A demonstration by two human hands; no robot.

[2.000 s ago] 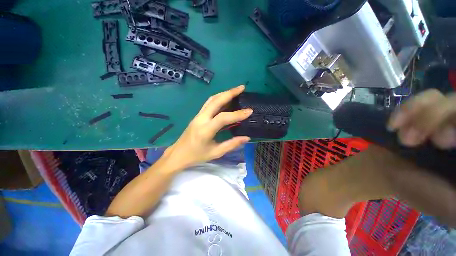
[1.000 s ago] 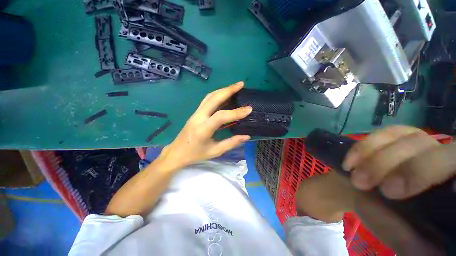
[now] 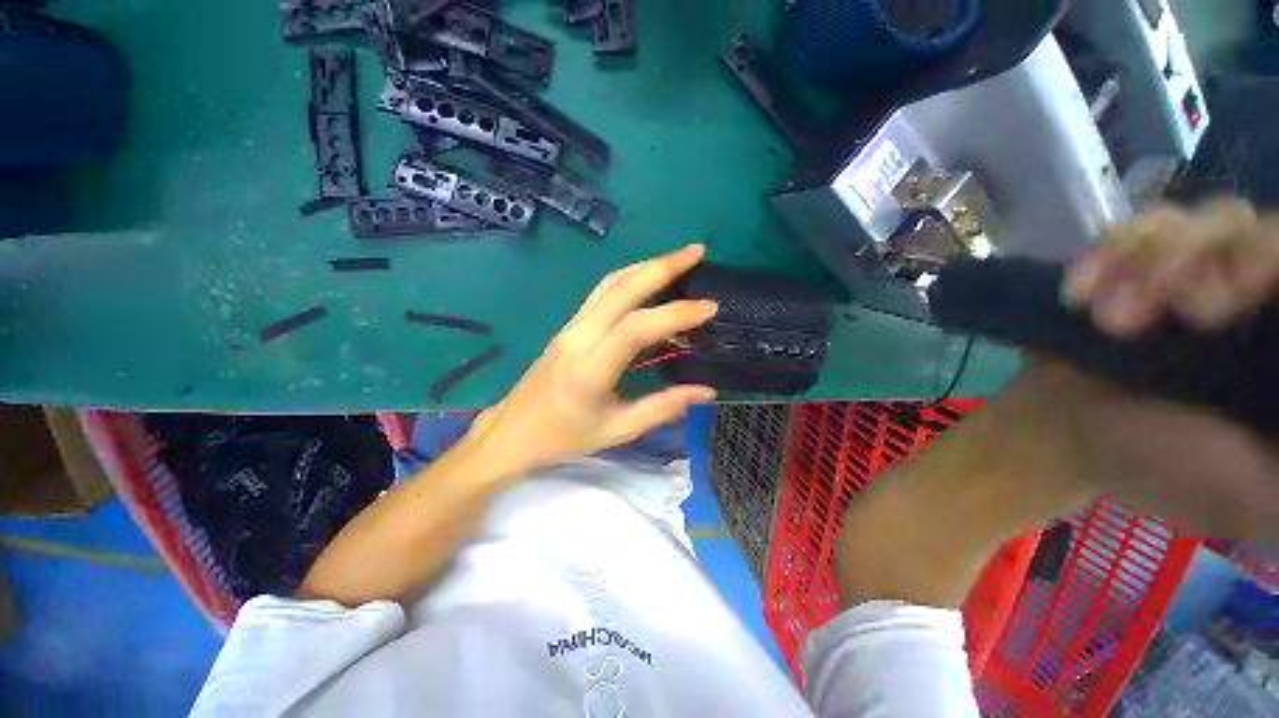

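A black mesh speaker body (image 3: 765, 323) lies on its side at the near edge of the green bench, with a row of small holes along it. My left hand (image 3: 596, 351) holds it at its left end, fingers spread over it. Thin red lead wires (image 3: 659, 356) show beside my fingers. My right hand (image 3: 1178, 267), blurred, grips a black electric screwdriver (image 3: 1010, 302). The screwdriver's tip end is at the front of the silver screw feeder (image 3: 968, 154), near its brassy pickup; whether it touches cannot be told.
Black strip panels (image 3: 470, 119) lie piled at the back left. Thin black strips (image 3: 449, 321) lie near the front edge. Blue mesh speaker bodies (image 3: 49, 91) stand at the far left and behind the feeder. A parts bin (image 3: 126, 484) and a red crate (image 3: 814, 491) are below the bench.
The right hand and screwdriver moved from below the bench edge up to the feeder's front, after being near it two seconds ago. The left hand still holds the speaker body.
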